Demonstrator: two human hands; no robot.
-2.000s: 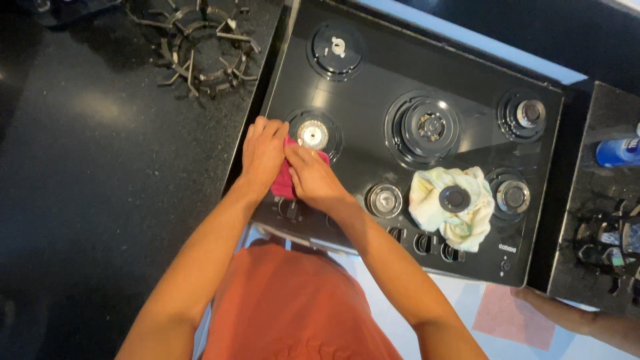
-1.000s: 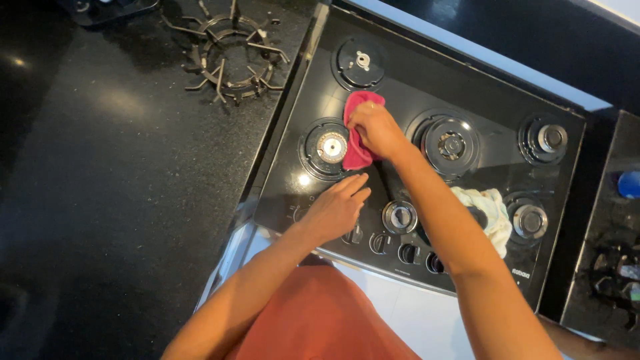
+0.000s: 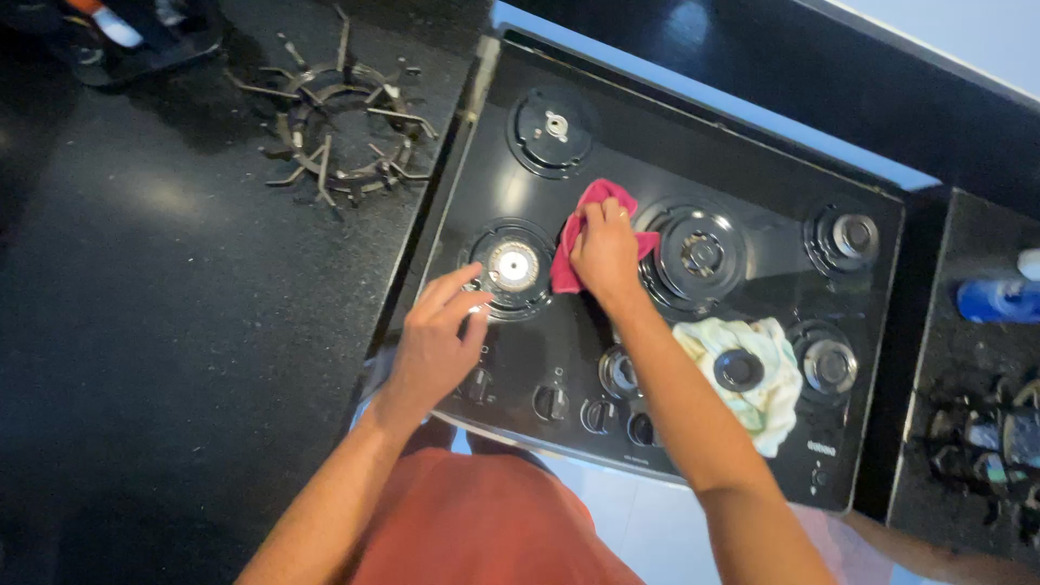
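Note:
My right hand (image 3: 605,250) grips a pink cloth (image 3: 567,264) on the black glass gas cooktop (image 3: 520,357), between the left front burner (image 3: 513,266) and the large central burner (image 3: 700,253). My left hand (image 3: 443,333) holds nothing; its fingers are apart over the near left edge of the left front burner. A pale patterned cloth (image 3: 776,390) lies on the cooktop at the right of my right forearm, with a dark round burner cap (image 3: 738,370) on it. The back left burner (image 3: 552,130) has no cap on. Control knobs (image 3: 551,402) line the front edge.
A metal pan support (image 3: 349,130) lies on the dark stone counter (image 3: 203,325) at the left, near a black tray (image 3: 146,61). On the right counter are a blue bottle (image 3: 999,301) and more pan supports (image 3: 975,439). Another person's arm (image 3: 918,548) shows at the lower right.
My right hand has moved with the pink cloth from beside the left front burner toward the central burner. My left hand, on the cloth with the right two seconds ago, is now apart from it.

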